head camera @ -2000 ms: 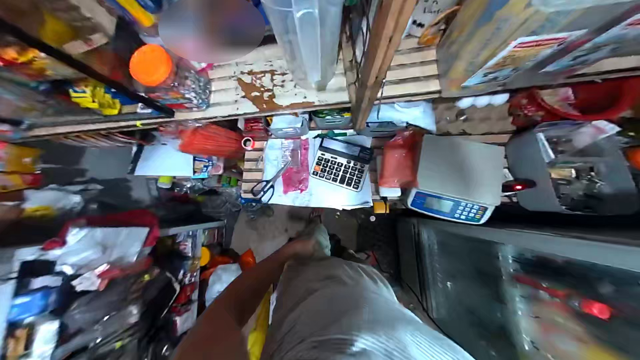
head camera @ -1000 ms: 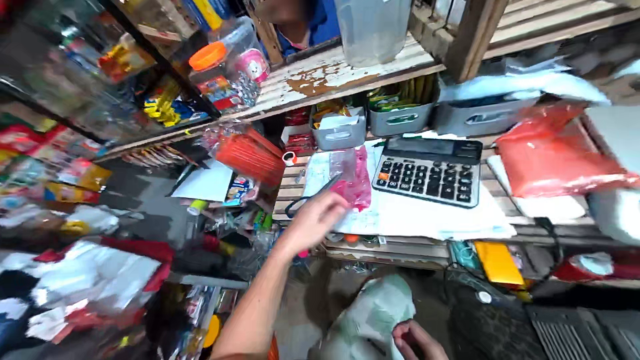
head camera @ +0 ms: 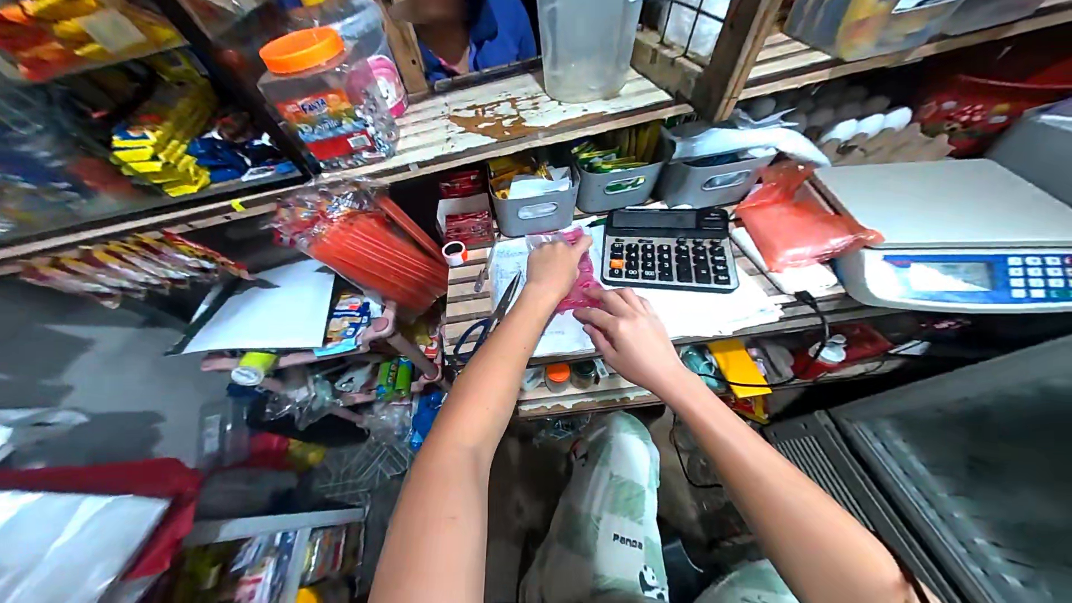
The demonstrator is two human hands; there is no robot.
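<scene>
Both hands are on a small pink plastic bag (head camera: 578,289) that lies on white papers (head camera: 712,315) on the slatted wooden shelf. My left hand (head camera: 557,266) pinches its upper part, fingers closed. At its lower right edge, my right hand (head camera: 626,333) touches the plastic with bent fingers; whether it grips is not clear. A desk calculator (head camera: 667,249) lies just right of the bag. Scissors with dark handles (head camera: 484,328) lie left of it, partly behind my left forearm. A white roll of tape (head camera: 454,253) stands near the shelf's back left.
Grey baskets (head camera: 536,209) of packets line the back. A bag of orange-red contents (head camera: 800,222) and a digital scale (head camera: 938,226) are to the right. A clear jar with an orange lid (head camera: 322,100) stands on the upper ledge. Behind the ledge is a person in blue (head camera: 502,33).
My left hand has moved up onto the pink bag. My right hand has come up from near my lap to the bag. The view has shifted closer to the shelf since two seconds ago.
</scene>
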